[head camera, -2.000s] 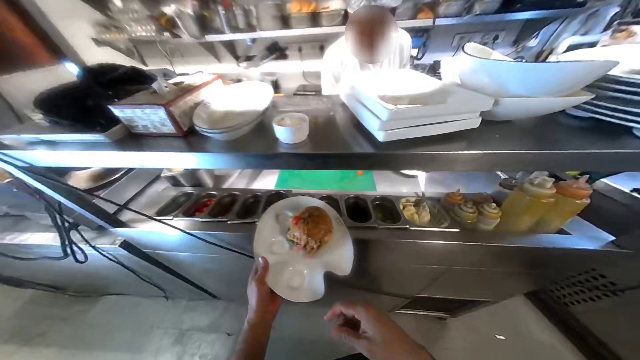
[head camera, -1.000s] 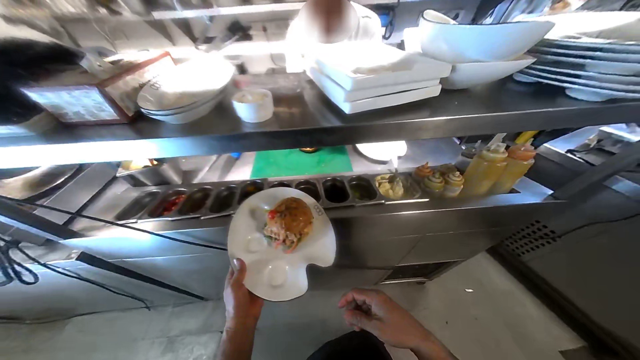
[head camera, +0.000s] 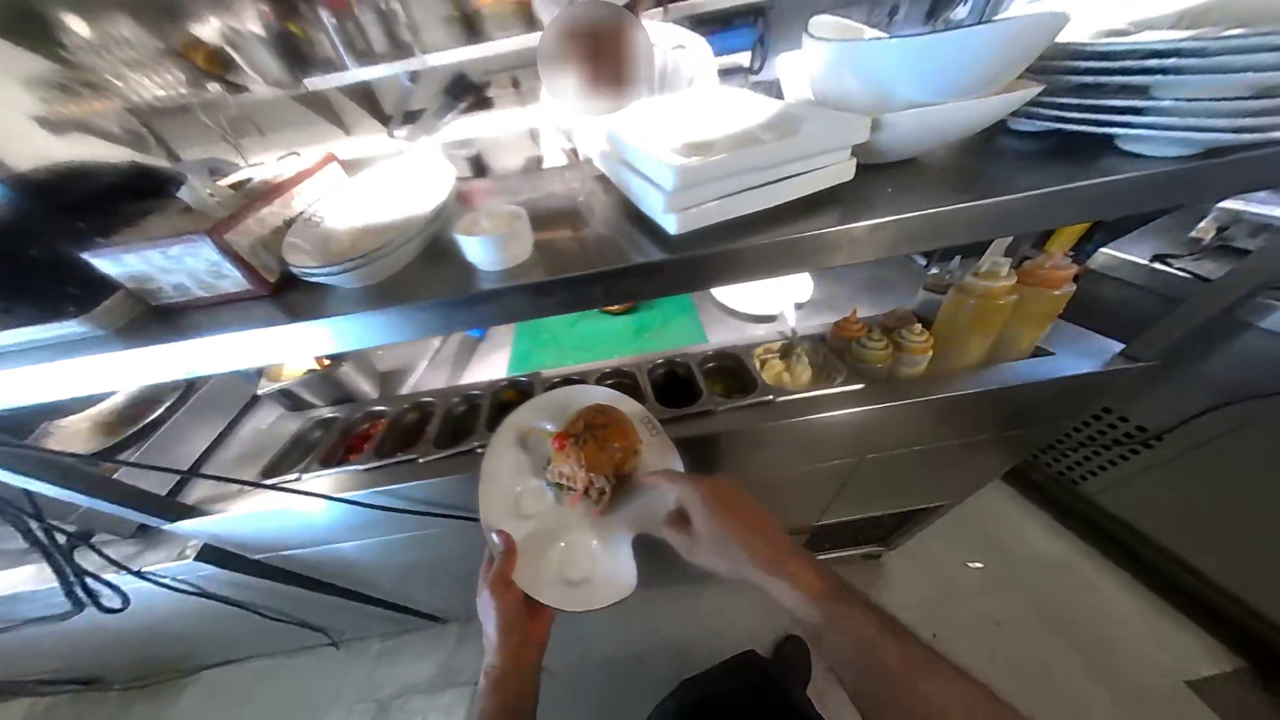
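My left hand (head camera: 515, 610) holds a white molded plate (head camera: 575, 560) from below, its thumb over the near left rim. On the plate's upper part lies a filled burger bun (head camera: 597, 450), its filling spilling toward me and a small red piece at its left side. Shallow round wells are shaped into the plate's left and near parts. My right hand (head camera: 705, 525) is at the plate's right rim beside the bun, blurred, its fingers curled; whether it grips the rim or anything else cannot be made out.
Beyond the plate runs a row of metal inserts (head camera: 675, 385), with a green cutting board (head camera: 650, 335) behind and sauce bottles (head camera: 970, 310) at right. A steel shelf (head camera: 760, 245) above carries square white dishes (head camera: 740, 150), bowls and stacked plates. A person (head camera: 680, 60) stands across the counter.
My right hand has moved from the space below and right of the plate up to its right rim. My left hand keeps holding the plate. The view has shifted somewhat.
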